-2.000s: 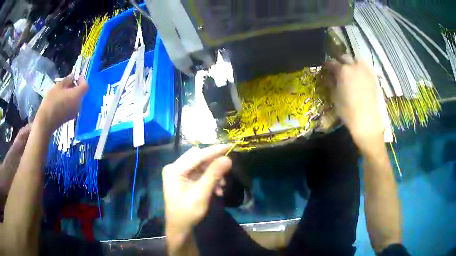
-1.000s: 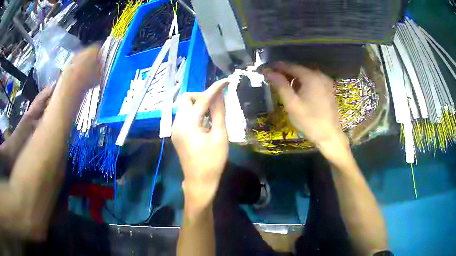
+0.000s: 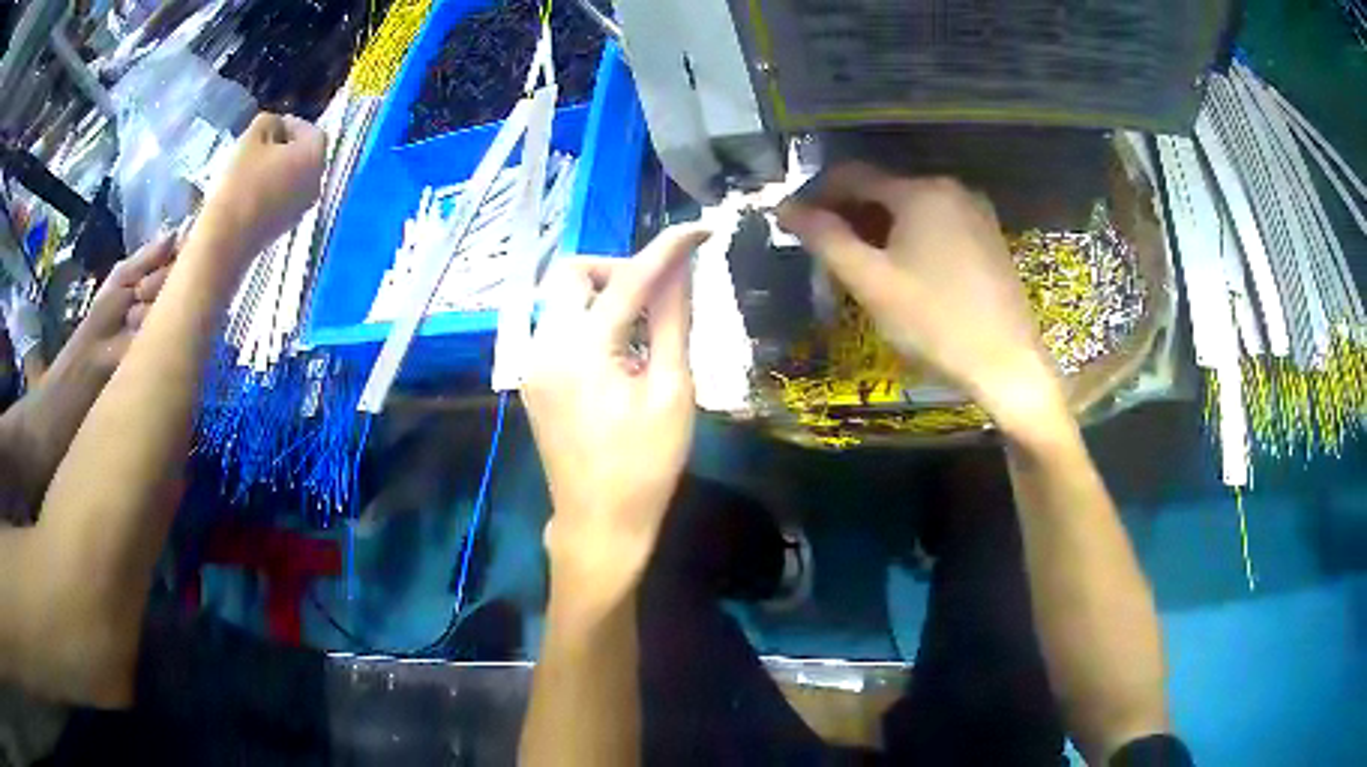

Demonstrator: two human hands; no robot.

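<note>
My left hand [image 3: 607,375] is just left of the bright patch below the machine head [image 3: 735,150], thumb and forefinger raised towards it. My right hand [image 3: 930,277] is on the right of the head, its fingertips at the crimp point. Both hands' fingertips are close together there; glare hides whatever small part they may pinch. The grey-white machine housing [image 3: 990,60] with a printed label stands above. An open box [image 3: 1154,322] below it holds yellow wires [image 3: 855,405], some with silvery ends at the right, partly covered by my right hand.
A blue bin [image 3: 352,333] at left holds short white pieces [image 3: 450,255] and black parts [image 3: 480,68]; two white strips lie across it. White strips with yellow tails [image 3: 1259,225] lie at right. Strips with blue tails [image 3: 285,435] and another person's hands [image 3: 270,173] are at far left.
My right hand has gone from the box's right side to the machine head. My left hand has risen from the box's front edge to the head. The view has shifted, and the neighbour's hands have moved.
</note>
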